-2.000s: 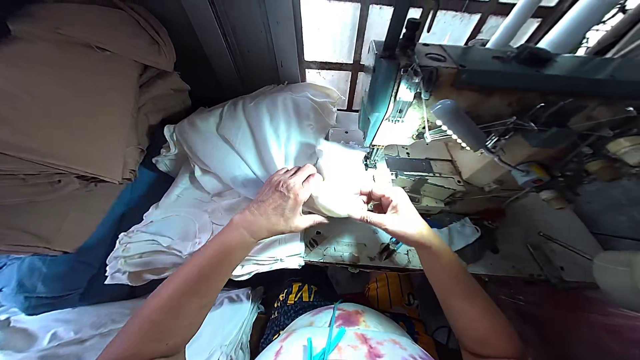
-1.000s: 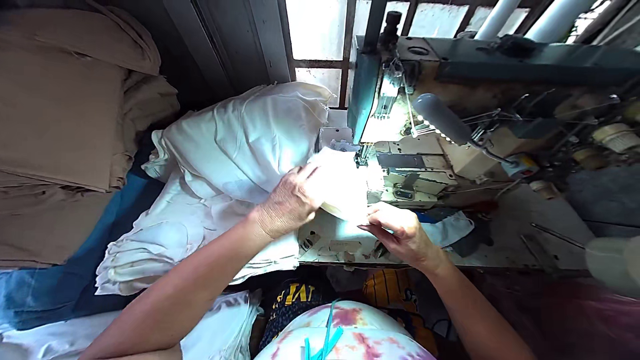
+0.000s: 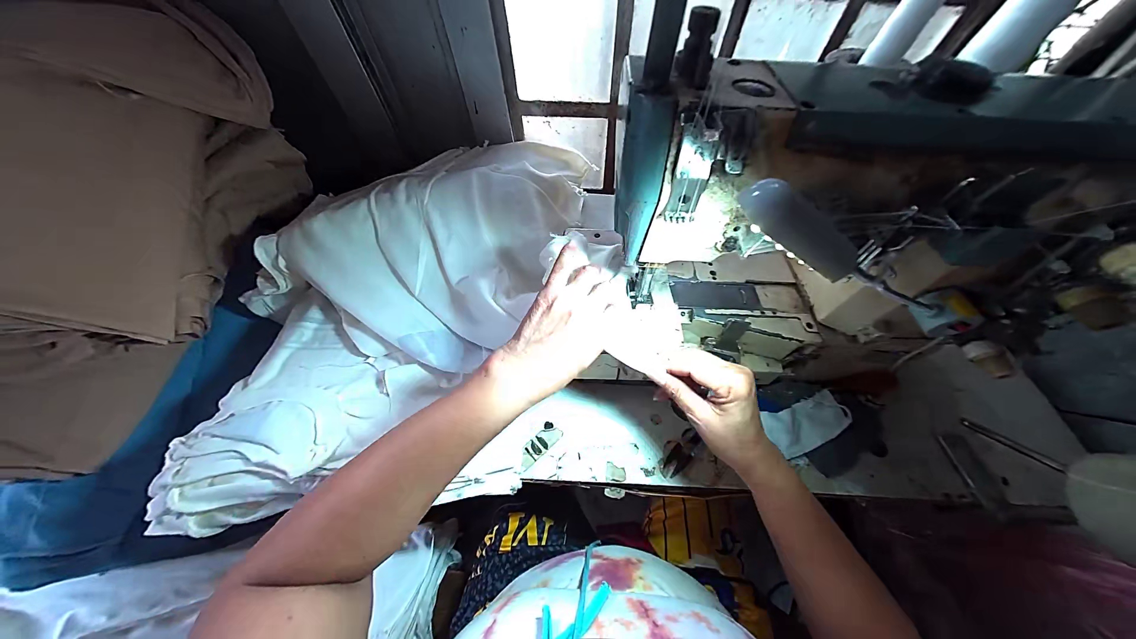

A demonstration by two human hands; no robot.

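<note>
A piece of white fabric (image 3: 646, 335) lies at the needle area of an industrial sewing machine (image 3: 643, 177), brightly lit by its lamp. My left hand (image 3: 572, 315) rests on the fabric just left of the presser foot (image 3: 646, 282), with its fingers bent over the cloth. My right hand (image 3: 717, 395) pinches the near right edge of the same piece between thumb and fingers. Glare hides the fabric's detail and part of the stitching area. A large bundle of white cloth (image 3: 444, 248) lies left of the machine, beside my left hand.
Stacked white pieces (image 3: 257, 444) lie at the left, and folded brown cloth (image 3: 98, 186) is beyond them. A grey lamp (image 3: 799, 226) juts out beside the needle head. Scissors (image 3: 679, 453) lie near the table's front edge. A white scrap (image 3: 806, 426) is right of my right hand.
My left hand has moved toward the presser foot with the white fabric, which now reaches the needle area. My right hand still holds the fabric's near edge.
</note>
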